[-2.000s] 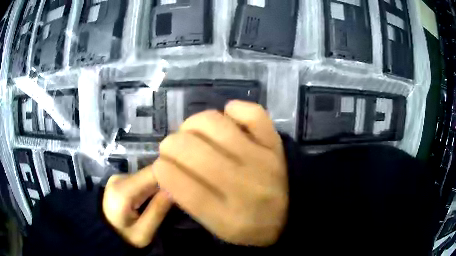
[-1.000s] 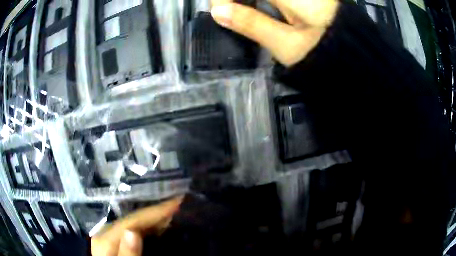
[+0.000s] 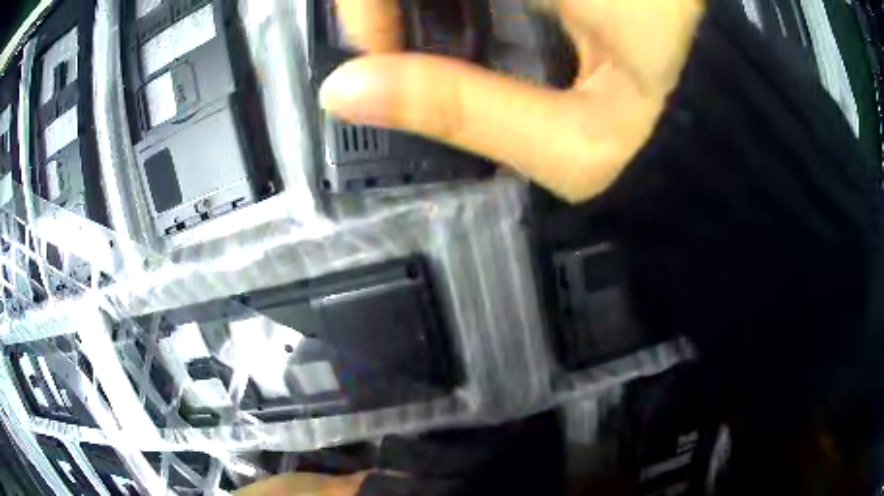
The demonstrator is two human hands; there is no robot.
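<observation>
My right hand (image 3: 514, 102) is at the top centre, blurred and partly cut off by the top edge. Its thumb and a finger are apart over a black housing (image 3: 383, 170) with a slotted grille, lying in the tray (image 3: 494, 300). No pad shows between them. My left hand (image 3: 305, 483) shows only as a strip at the bottom edge; its fingertips and grip cannot be made out. Clear film (image 3: 58, 237) with bright grid-like reflections lies over the left of the tray, above my left hand.
Another housing (image 3: 383, 334) lies crosswise in the middle pocket. A housing with a dark square (image 3: 165, 179) lies lengthwise at the upper left. More housings fill pockets at the left and bottom. My dark right sleeve hides much of the right side, including part of a housing (image 3: 591, 281).
My hands were together at the centre, then moved apart. My right hand went up to the top housing and now looks larger. My left hand dropped towards the bottom edge. The view has shifted and tilted.
</observation>
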